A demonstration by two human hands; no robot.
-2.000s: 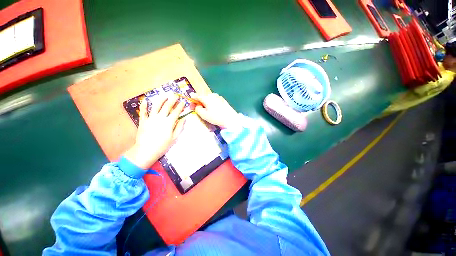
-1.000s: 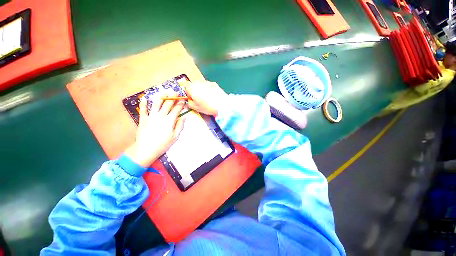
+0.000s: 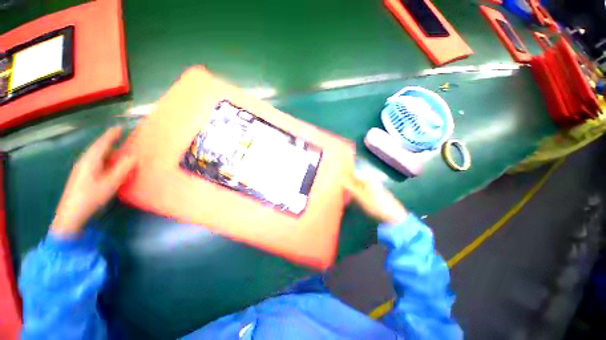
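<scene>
An open tablet (image 3: 266, 163) lies on a red-orange foam pad (image 3: 219, 229) in front of me, its circuit board end to the left and its white block to the right. My left hand (image 3: 93, 179) is at the pad's left edge, blurred, fingers apart. My right hand (image 3: 375, 198) is at the pad's right edge, blurred; its fingertips are hard to make out, and whether it holds anything cannot be seen.
A second open tablet (image 3: 41, 61) lies on a pad at the upper left. A light-blue fan (image 3: 418, 118), a mauve case (image 3: 392, 153) and a tape roll (image 3: 456, 155) are on the right. Further off are more padded tablets (image 3: 426, 16) and stacked red pads (image 3: 565, 80).
The pad and tablet have turned, so the board end now points left. Both hands have left the tablet's board for opposite edges of the pad.
</scene>
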